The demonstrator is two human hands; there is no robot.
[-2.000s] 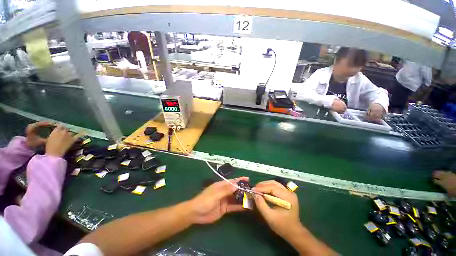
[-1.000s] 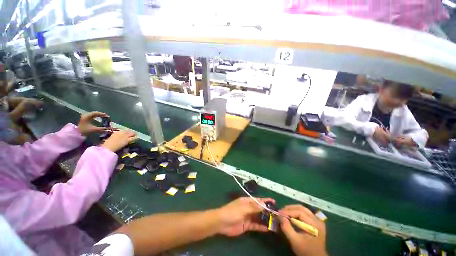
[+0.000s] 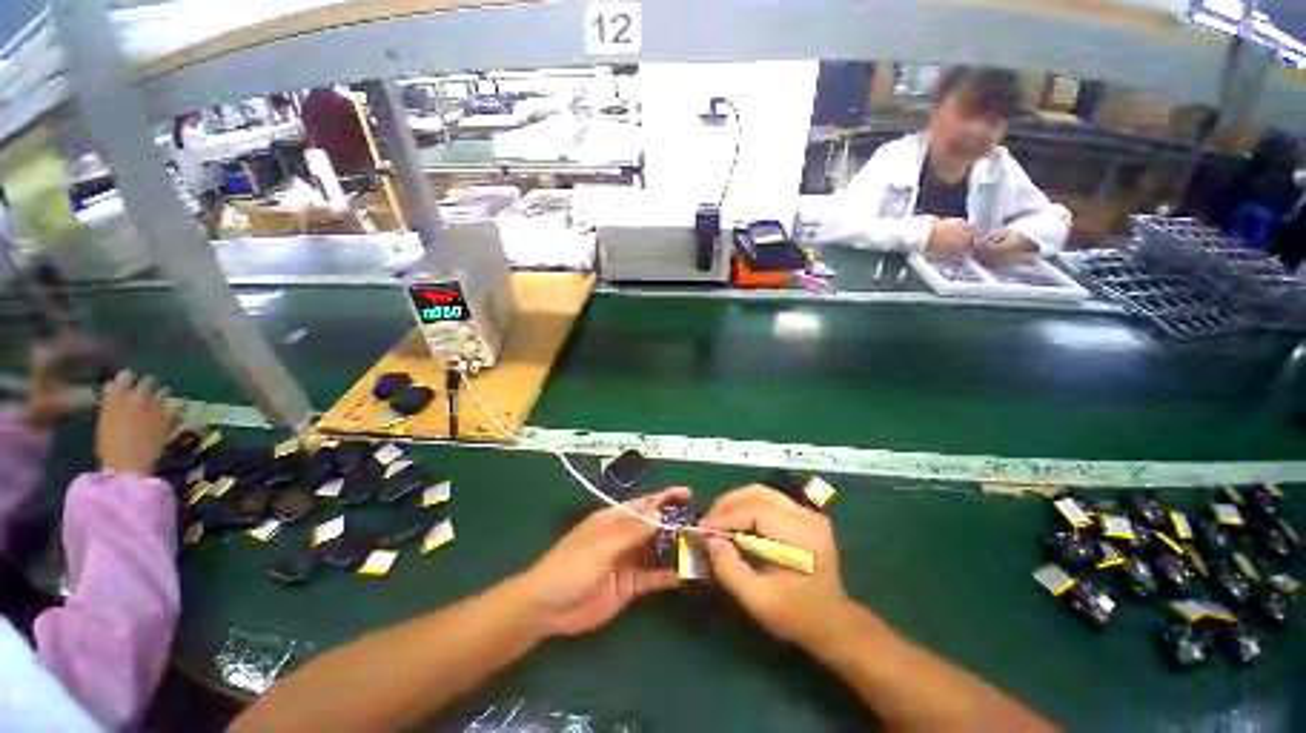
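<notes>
My left hand (image 3: 609, 570) holds a small black electronic unit (image 3: 673, 533) with a white battery (image 3: 693, 559) with a yellow edge hanging from it. My right hand (image 3: 778, 567) grips a probe with a pale yellow handle (image 3: 774, 553); its thin metal shaft reaches to the unit. Whether the tip touches is too small to tell. A thin white lead (image 3: 573, 470) runs over the unit to the bench power supply (image 3: 461, 308), which shows red digits above green ones. Fingers partly hide the unit.
A pile of black units (image 3: 308, 494) lies left and shinier units (image 3: 1160, 559) lie right. Two black parts (image 3: 411, 398) sit on the wooden board (image 3: 537, 344). One black part (image 3: 626, 465) lies behind my left hand. A neighbour's pink sleeve (image 3: 115, 573) is left; a person (image 3: 960, 179) works opposite.
The view has swung right and levelled, so the right pile shows fully again. My hands keep the unit and probe together. The neighbour's hands have moved apart, and the person opposite has raised their head.
</notes>
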